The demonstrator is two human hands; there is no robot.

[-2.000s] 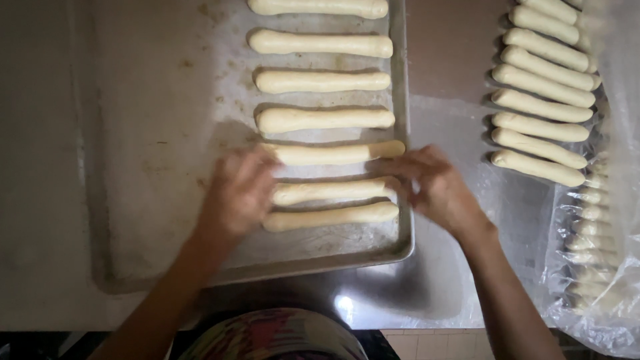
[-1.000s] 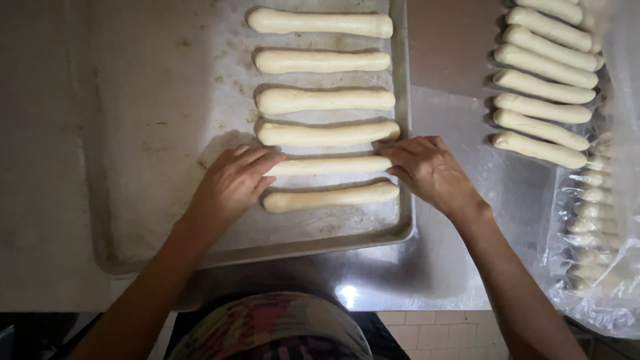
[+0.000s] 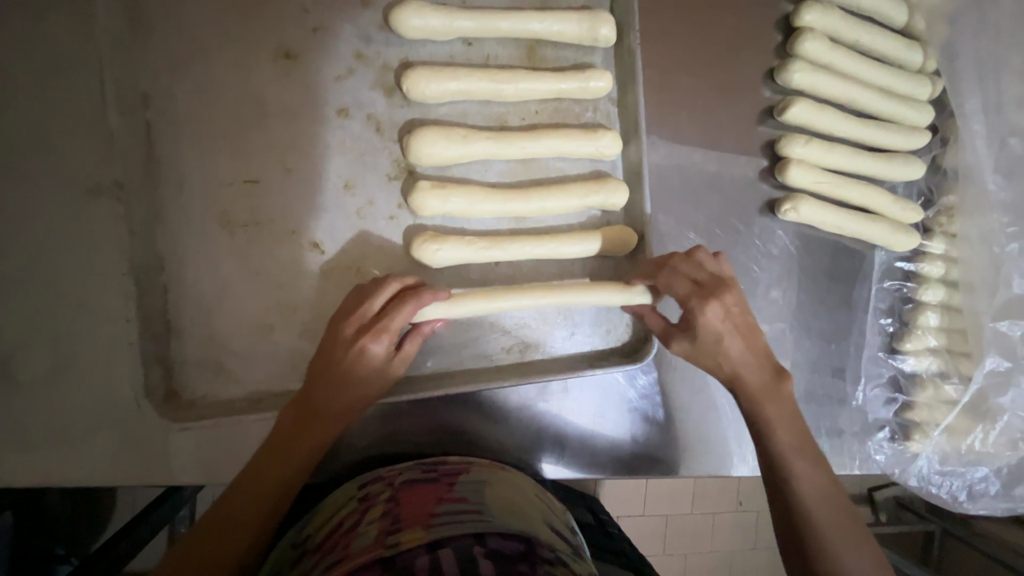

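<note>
My left hand (image 3: 376, 336) and my right hand (image 3: 696, 308) hold a rope-shaped piece of raw dough (image 3: 532, 298) by its two ends, over the near right corner of a metal baking tray (image 3: 512, 380). Fingers and thumb of each hand pinch an end. Beyond it, several dough sticks lie crosswise in a column on the tray, roughly parallel and apart; the nearest is a dough stick (image 3: 512, 248) with its right end in shadow.
Right of the tray, more dough sticks (image 3: 852, 180) lie slanted side by side on the metal table (image 3: 720, 192). A clear plastic sheet (image 3: 992, 376) covers further dough pieces at the far right. The table's near edge runs before my body.
Both hands have moved nearer to the tray's near edge with a dough piece between them. A stick that lay nearest that edge one second ago no longer lies flat there; the view has shifted slightly.
</note>
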